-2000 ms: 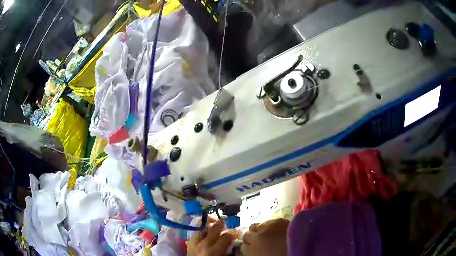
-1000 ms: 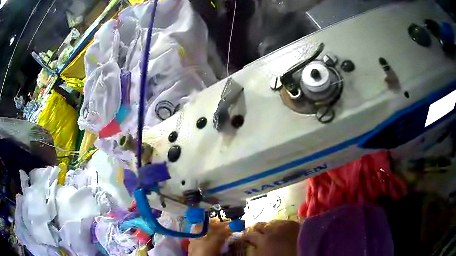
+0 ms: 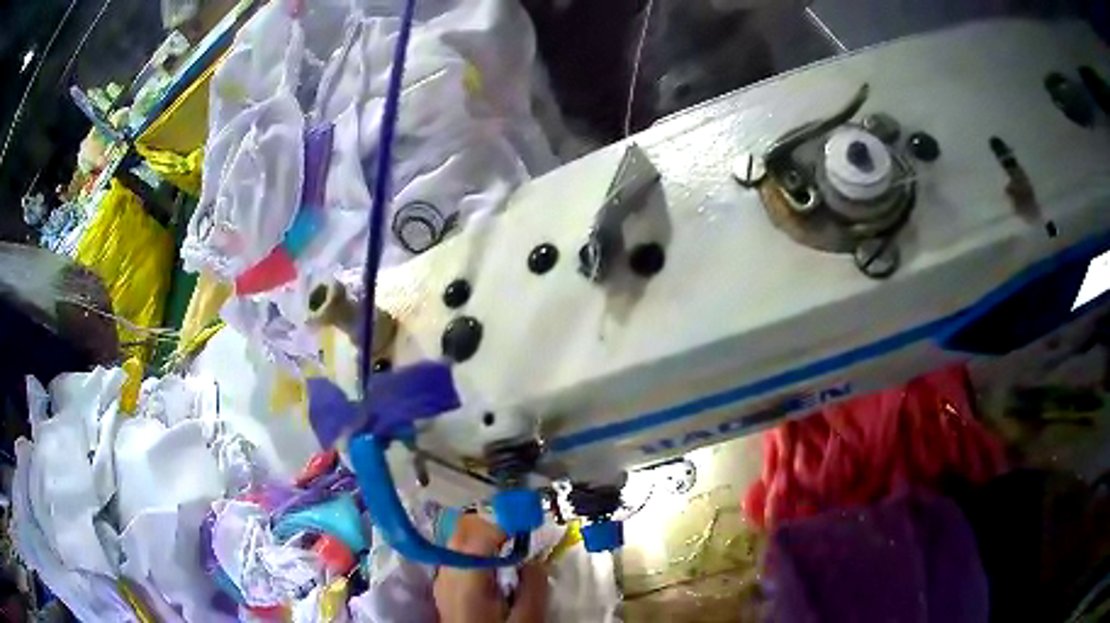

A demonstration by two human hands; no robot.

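Note:
My left hand shows at the bottom edge, just below the blue curved guard. Only some fingers show; the rest is cut off. Its fingers are beside a small white cloth piece with a yellow bit near the needle area; whether they grip it is not clear. My right hand is out of the picture; only its purple sleeve shows at the lower right. The cream-white sewing machine head crosses the view, with blue knobs over the lit area.
White cut pieces and a bundle with coloured strips lie left of the needle end. A heap of sewn white pieces is behind the machine. Red-pink fabric lies by the purple sleeve. A purple cord hangs to a bow.
The view has shifted, so the machine sits further right. My right hand, earlier beside my left at the needle area, has left the picture at the bottom. More white cloth shows beside my left fingers.

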